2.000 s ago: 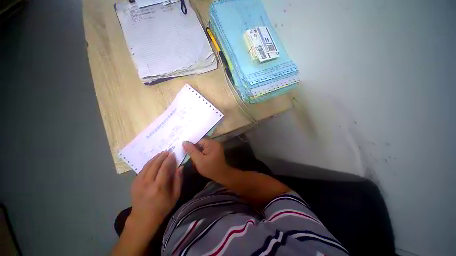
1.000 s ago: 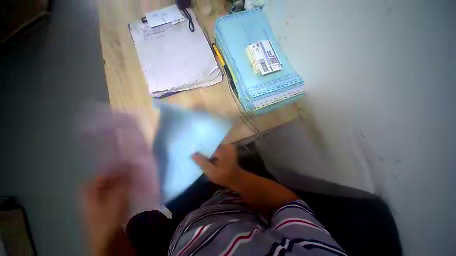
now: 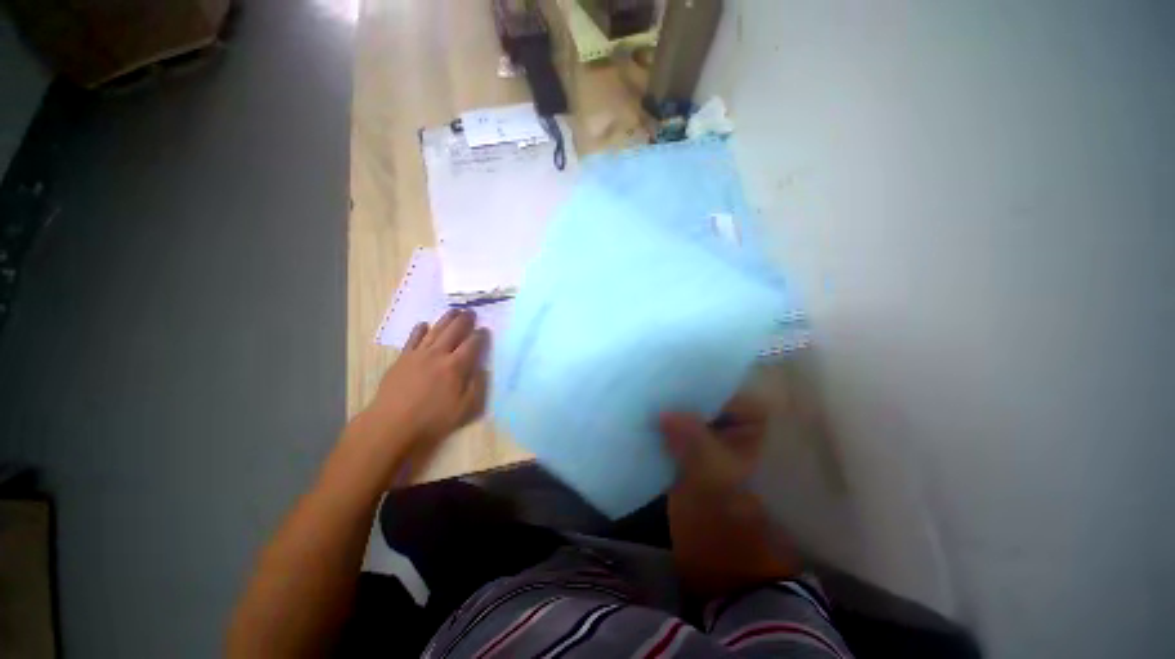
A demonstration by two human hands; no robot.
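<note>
My right hand (image 3: pixel 722 451) grips a light-blue sheet (image 3: pixel 631 335) by its near right edge. The sheet is blurred and covers part of the filed forms (image 3: pixel 696 167), a blue stack on the desk. My left hand (image 3: pixel 445 367) lies on the desk over pale pinkish-white paper (image 3: pixel 415 294) at the near end of the clipboard (image 3: pixel 496 213). Whether its fingers grip the paper I cannot tell.
The light wood desk (image 3: pixel 380 155) runs away from me against a white wall (image 3: pixel 979 258) on the right. Dark objects (image 3: pixel 526 39) stand at its far end. A brown carton (image 3: pixel 123 39) is on the grey floor at the far left.
The stacked form is now separated. My left hand moved right onto the desk with the pinkish paper, which lies by the clipboard. My right hand moved right with the blue sheet. The view shifted.
</note>
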